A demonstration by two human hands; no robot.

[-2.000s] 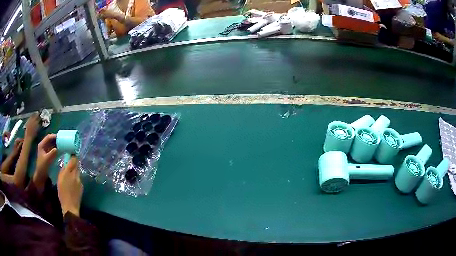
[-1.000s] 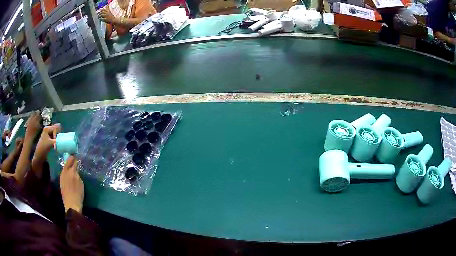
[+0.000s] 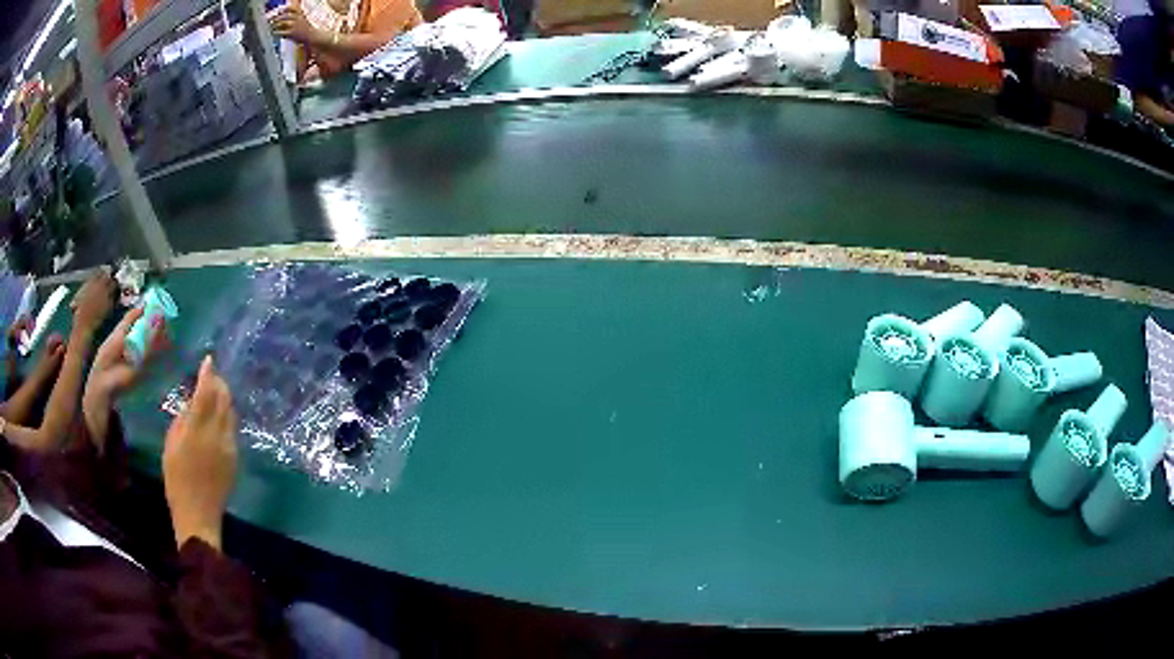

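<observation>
Neither of my hands is in the picture. A mint-green hair dryer (image 3: 878,445) lies flat on the green bench at the right, its handle pointing right. Several more mint units (image 3: 964,377) stand on their drum heads behind it and to its right, round grilles showing and handles leaning back. At the left, black round caps (image 3: 391,339) lie in rows on crinkled clear plastic film (image 3: 277,431). A neighbour in dark maroon sleeves holds another mint unit (image 3: 151,323) in one hand; their other hand (image 3: 202,451) is raised beside the film.
A grid-marked white sheet (image 3: 1161,367) lies at the far right edge. A pale strip (image 3: 618,246) separates the bench from the dark green conveyor (image 3: 515,161). The opposite bench holds white handheld units (image 3: 721,58) and orange-and-white boxes (image 3: 946,45). A metal post (image 3: 122,155) stands left.
The neighbour's mint unit has moved up and left and is tilted; one of their hands has come off it. The bench items appear slightly farther right as the view shifts.
</observation>
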